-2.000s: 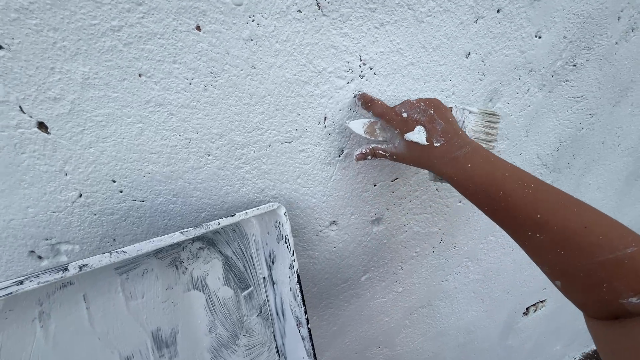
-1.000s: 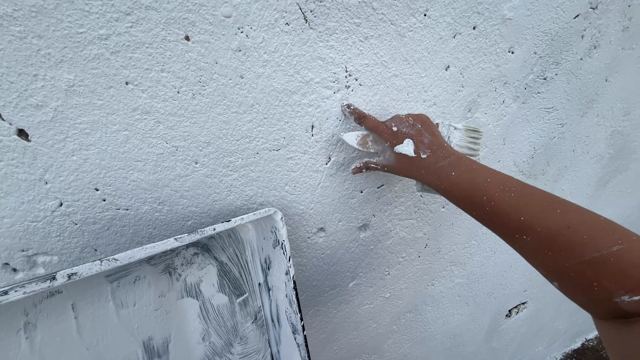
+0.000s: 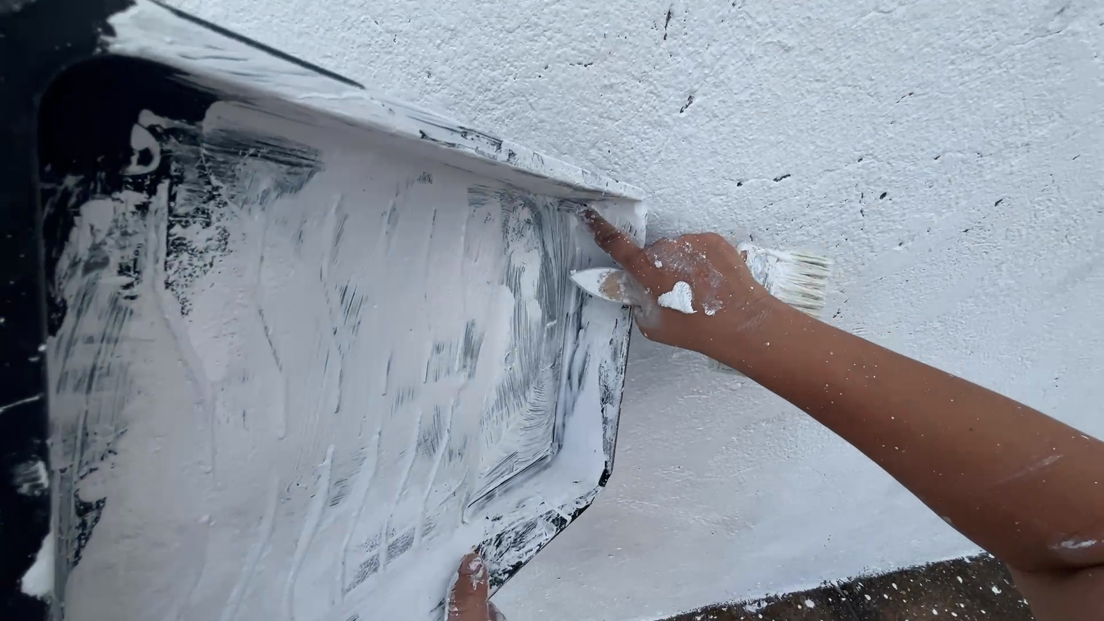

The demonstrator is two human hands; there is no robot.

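My right hand (image 3: 694, 289) holds a paintbrush across its palm. The brush's pale bristles (image 3: 802, 280) stick out behind the wrist side, and its white handle tip (image 3: 599, 283) shows between thumb and fingers. One extended finger reaches to the upper right corner of a black paint tray (image 3: 625, 362) coated in white paint. My left hand (image 3: 470, 586) shows only its thumb, over the tray's lower edge; the rest is hidden beneath the tray or out of frame. White paint is smeared and spotted on the right hand and arm.
A rough wall (image 3: 845, 207) covered in white paint, with small dark pits, stands behind the tray and to the right. Along its foot at the lower right runs dark ground (image 3: 897, 595) speckled with white.
The tray has come up and shows much larger, now beneath my right hand's extended finger, which was over the wall before. My left thumb has come into view at the tray's edge.
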